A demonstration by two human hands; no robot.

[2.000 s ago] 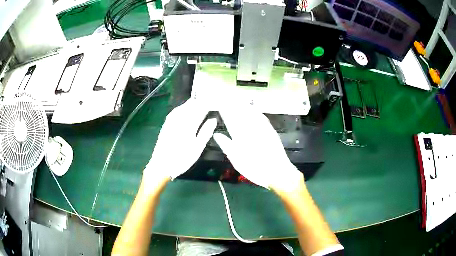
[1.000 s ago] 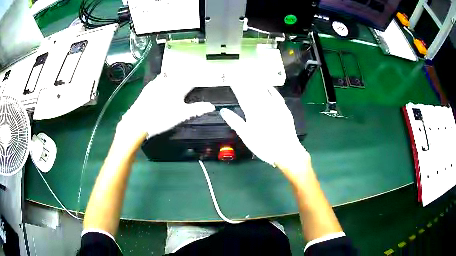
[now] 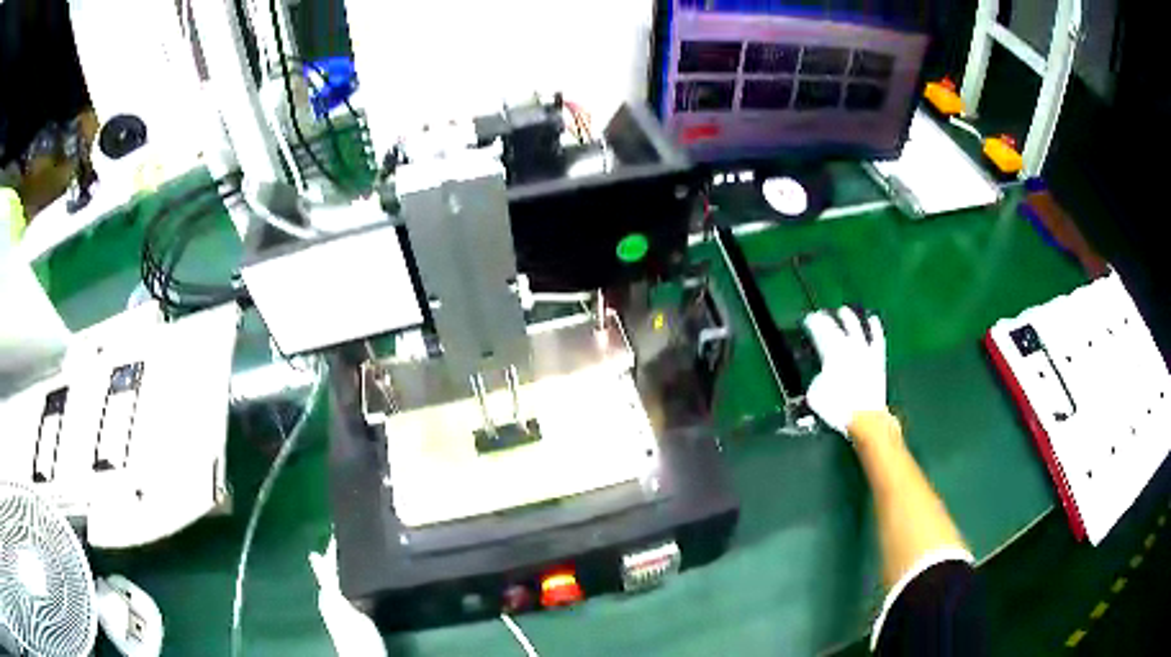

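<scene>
The press [image 3: 539,546] stands on the green mat with its pale platen [image 3: 527,449] low over the base; two rods show above it. An orange-red switch [image 3: 561,589] is lit on its front. My white-gloved right hand [image 3: 850,366] is right of the press, fingers down on the mat, where thin dark frame parts [image 3: 803,272] are mostly hidden by the hand and blur. Whether it grips one cannot be told. My left hand [image 3: 344,606] is at the press's lower left side, partly hidden and cut off by the bottom edge.
The white platform [image 3: 167,449] at left holds thin black frames. A fan [image 3: 39,565] stands before it. A red-edged tray [image 3: 1040,436] is at right. A black bar [image 3: 758,315] lies between press and right hand. A monitor [image 3: 790,84] and yellow boxes [image 3: 1002,154] are behind.
My hands have left the front of the platen and moved apart, the right to the parts on the mat, the left to the press's side. The platen has come down. The view has shifted.
</scene>
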